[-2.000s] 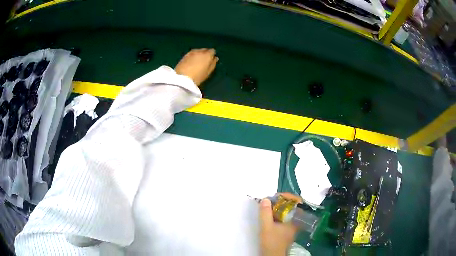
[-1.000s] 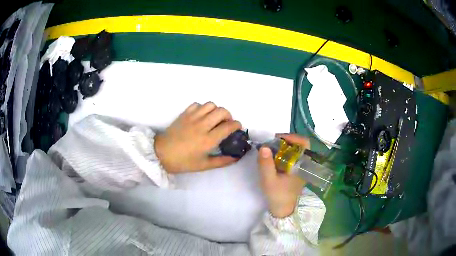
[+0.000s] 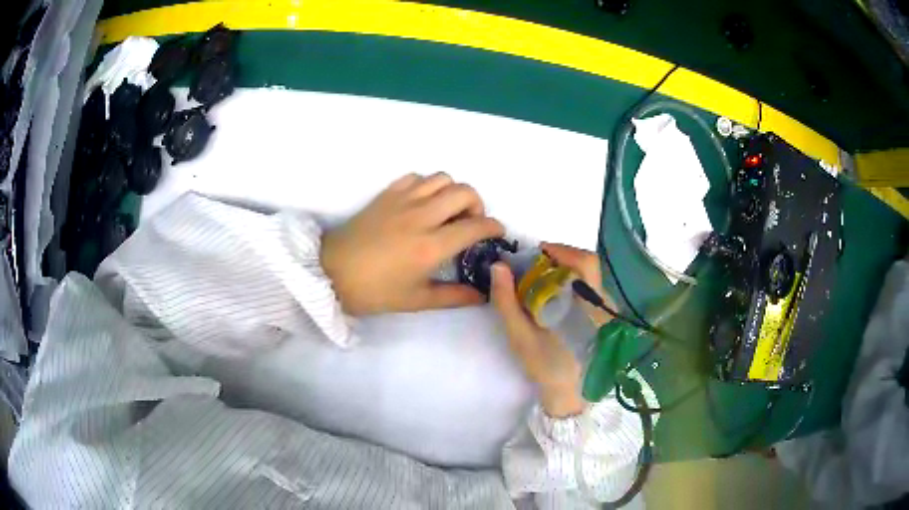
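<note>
My left hand (image 3: pixel 404 244) holds a black round part (image 3: pixel 483 267) between its fingers and thumb above the white work sheet (image 3: pixel 349 139). My right hand (image 3: pixel 543 324) holds the dispensing syringe (image 3: pixel 546 291), with its yellow band and the green cap (image 3: pixel 610 357) at its rear. The right thumb is close against the black part. The needle tip is hidden by the fingers and the part, so I cannot tell whether it touches.
A pile of black parts (image 3: pixel 189 134) lies at left with a crumpled wipe (image 3: pixel 128 62). At right are the air hose (image 3: pixel 620 189), a white wipe (image 3: pixel 670 189) and the black dispensing controller (image 3: pixel 797 229). The yellow edge (image 3: pixel 429 32) borders the conveyor. Another person's sleeve (image 3: pixel 882 398) shows at far right.
My left hand has come back from the conveyor and holds a black part. Over the last second the syringe has swung, its green cap now nearer to me, and my right hand has closed up to the part.
</note>
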